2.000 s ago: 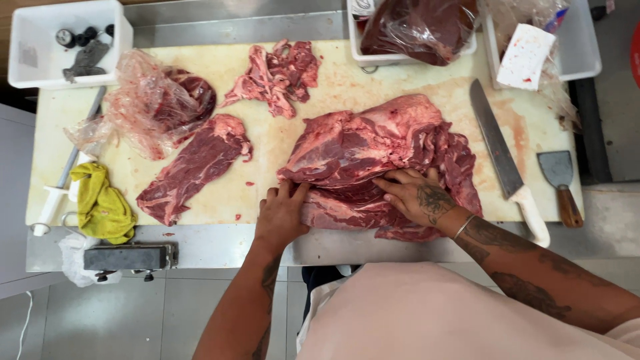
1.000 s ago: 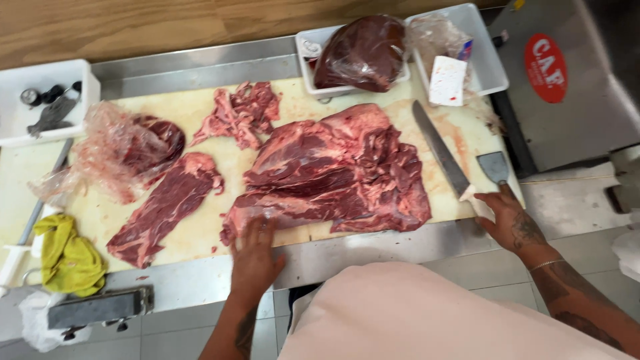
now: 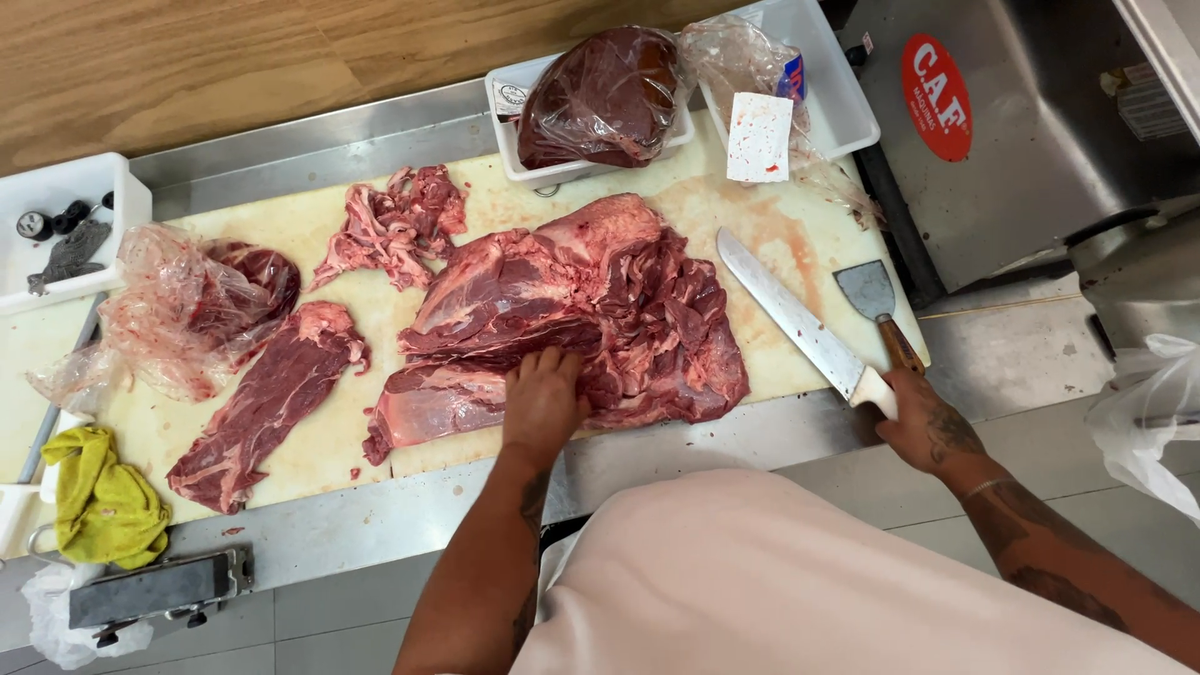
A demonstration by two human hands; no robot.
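A large cut of raw meat (image 3: 581, 319) lies on the white cutting board (image 3: 487, 450). My left hand (image 3: 544, 398) rests on its near side, fingertips at a deep fold; whether they pinch the meat is hidden. At the board's right edge, my right hand (image 3: 923, 417) is closed around the white handle of a butcher's knife (image 3: 792, 314), whose blade lies low over the board, pointing away to the left. Just beyond that hand is a scraper (image 3: 872, 300) with a wooden handle. To the left lie a long slab of meat (image 3: 272, 403) and a pile of trimmings (image 3: 394, 225).
Bagged meat (image 3: 202, 309), a yellow cloth (image 3: 108, 502) and a steel rod (image 3: 66, 375) are at the left. White tubs stand along the back, one holding a bagged dark piece of meat (image 3: 600, 98). A steel machine (image 3: 1012, 122) stands at the right.
My right hand has left the meat and taken hold of the knife's handle. My left hand has moved right along the near side of the large cut. The view has shifted.
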